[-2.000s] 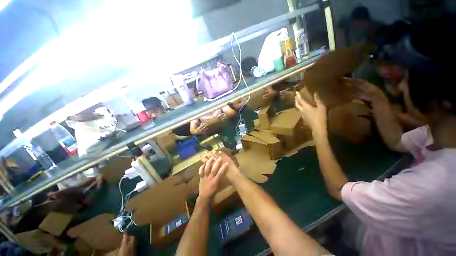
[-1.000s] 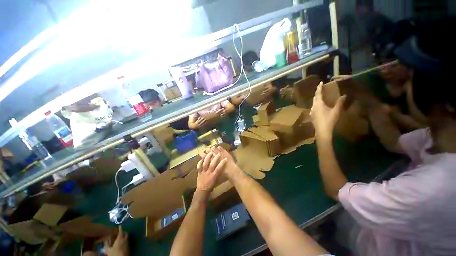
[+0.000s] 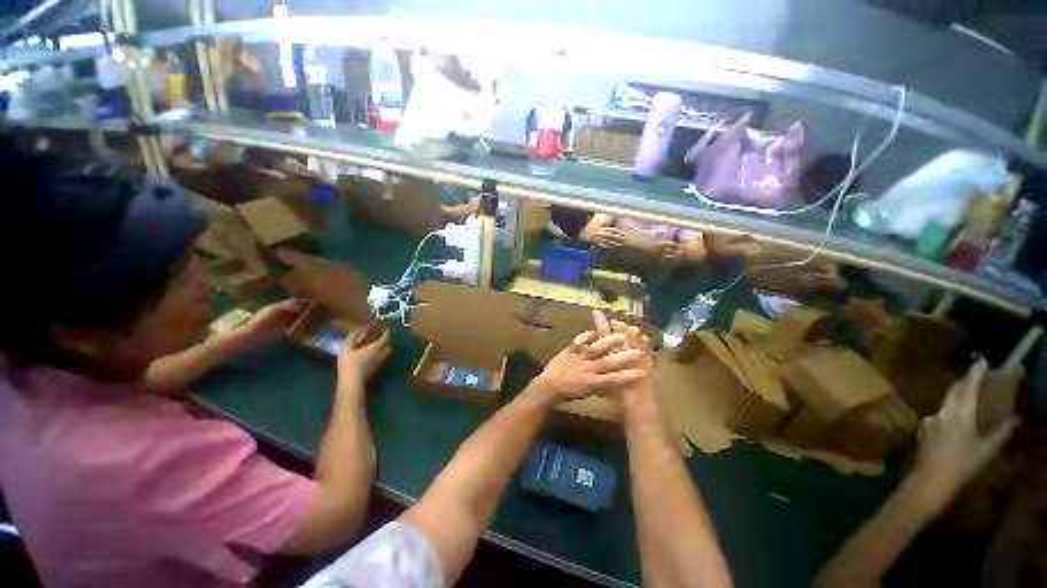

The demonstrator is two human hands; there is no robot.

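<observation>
My left hand (image 3: pixel 582 368) and my right hand (image 3: pixel 626 354) are clasped together above the table, fingers interlaced, with nothing seen in them. A dark blue card or booklet (image 3: pixel 568 476) with a white square code lies on the table below them. A small open mailer box (image 3: pixel 425 370) stands to the left with its lid up and a blue card (image 3: pixel 468 377) inside. Another open box (image 3: pixel 586 404) stands behind my hands, partly hidden by them.
A neighbour in pink (image 3: pixel 149 482) handles an open box (image 3: pixel 327 301) at left. A hand (image 3: pixel 962 442) holds cardboard at right. Brown cartons (image 3: pixel 832 385) are heaped right of centre. A power strip (image 3: pixel 473 253), tangled cable (image 3: pixel 393 301) and blue bin (image 3: pixel 565 262) lie behind. A shelf (image 3: pixel 620 184) crosses above.
The view has swung left and levelled, so the left neighbour now shows and the right neighbour is mostly out. My hands stay clasped, with the fingers now more interlaced.
</observation>
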